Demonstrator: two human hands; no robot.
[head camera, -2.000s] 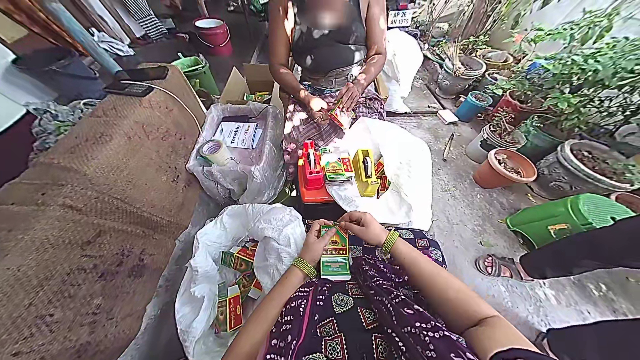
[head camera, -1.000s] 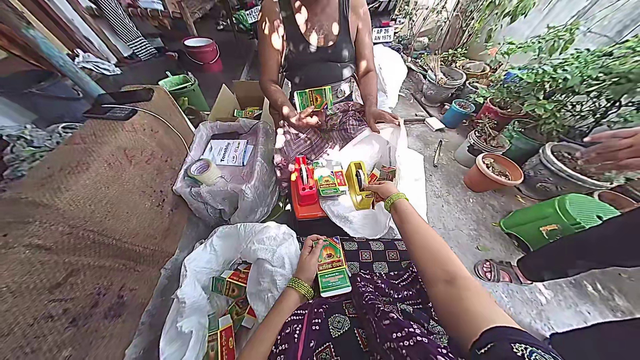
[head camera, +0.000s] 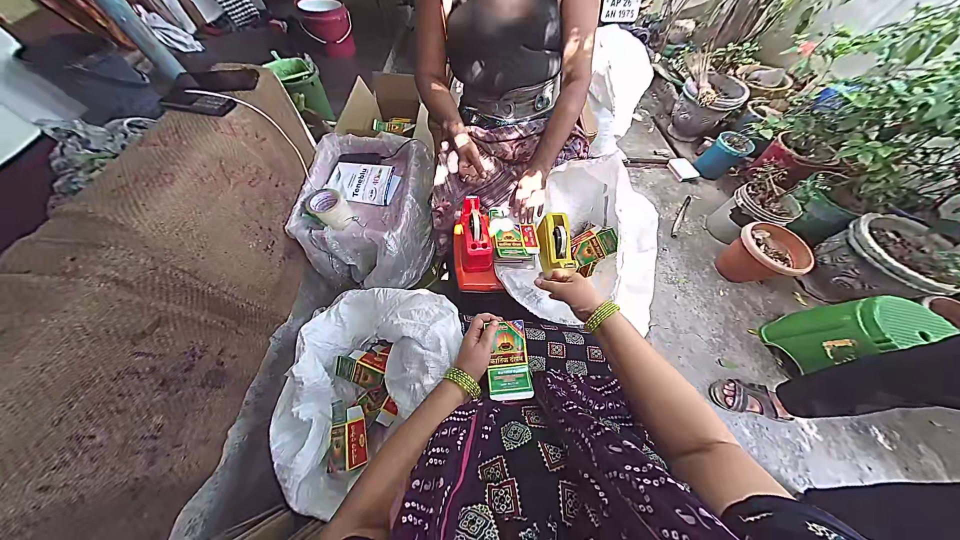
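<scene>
My left hand (head camera: 478, 343) grips the upper left edge of a green and yellow printed carton (head camera: 511, 364) lying on my lap. Ahead and to the right, my right hand (head camera: 571, 291) is at the front end of a yellow tape dispenser (head camera: 556, 241); whether its fingers hold a piece of tape cannot be seen. A red tape dispenser (head camera: 475, 238) stands left of the yellow one, with a small stack of cartons (head camera: 513, 238) between them. More cartons (head camera: 594, 246) lie on white sacking to the right.
An open white sack (head camera: 300, 420) with several cartons stands at my left. Behind it is a plastic-wrapped box (head camera: 322, 247) bearing a tape roll (head camera: 328, 208). A person (head camera: 504, 67) sits opposite. Potted plants (head camera: 763, 253) and a green plastic object (head camera: 855, 334) stand right, near another person's foot (head camera: 746, 397).
My right hand has gone from the carton on my lap to the yellow dispenser. The person opposite held up a carton one second ago; now that person's hands are low, one near the stack.
</scene>
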